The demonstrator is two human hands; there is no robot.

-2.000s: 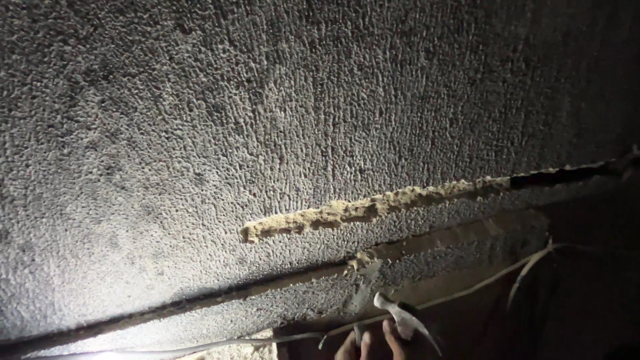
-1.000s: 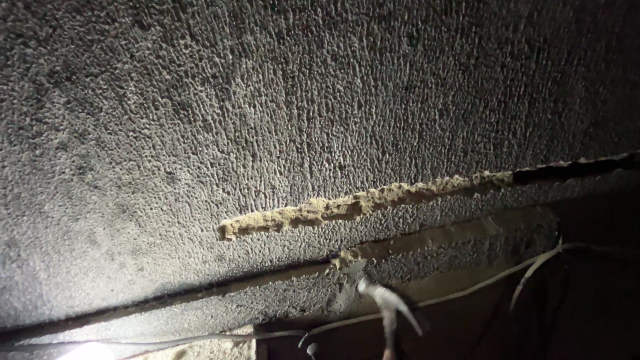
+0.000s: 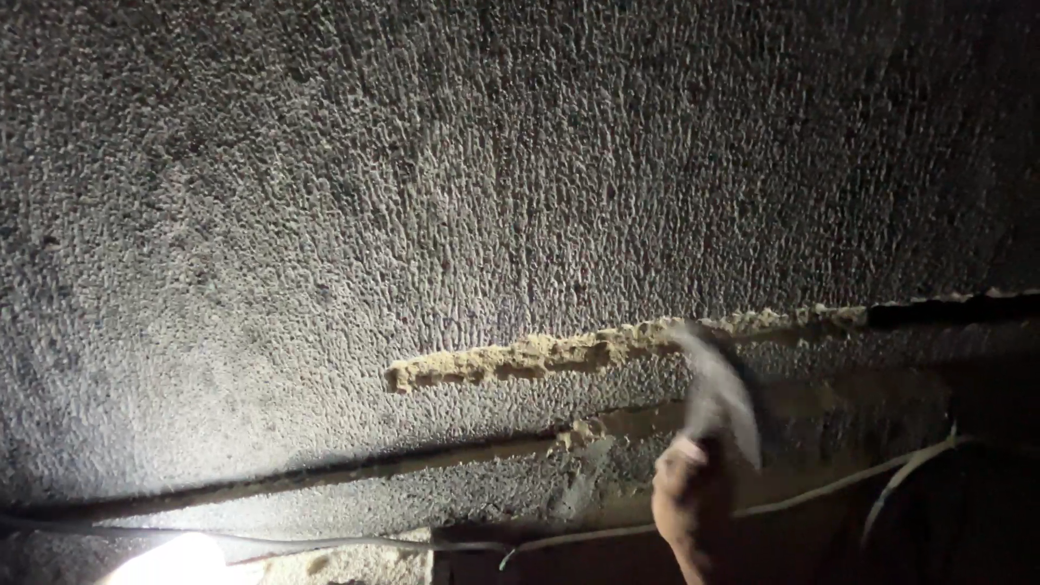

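My right hand (image 3: 691, 504), low and right of the middle, is closed around a claw hammer (image 3: 721, 394). The hammer is blurred; its head stands above the fist, and one end overlaps the chipped groove (image 3: 528, 357) in the rough textured wall (image 3: 455, 203). I cannot tell whether it touches the wall. Pale, crumbly material shows along the groove, which turns dark at its right end. My left hand is out of view.
Below the groove runs a long ledge or seam (image 3: 366, 467). A thin cable (image 3: 829, 487) crosses beneath, with a loose end hanging at the right. A bright light (image 3: 175, 561) shines at the lower left beside a pale rough block (image 3: 349, 565).
My right hand and the hammer have moved up to the groove. Two hands showed at the bottom edge two seconds ago; now only one does.
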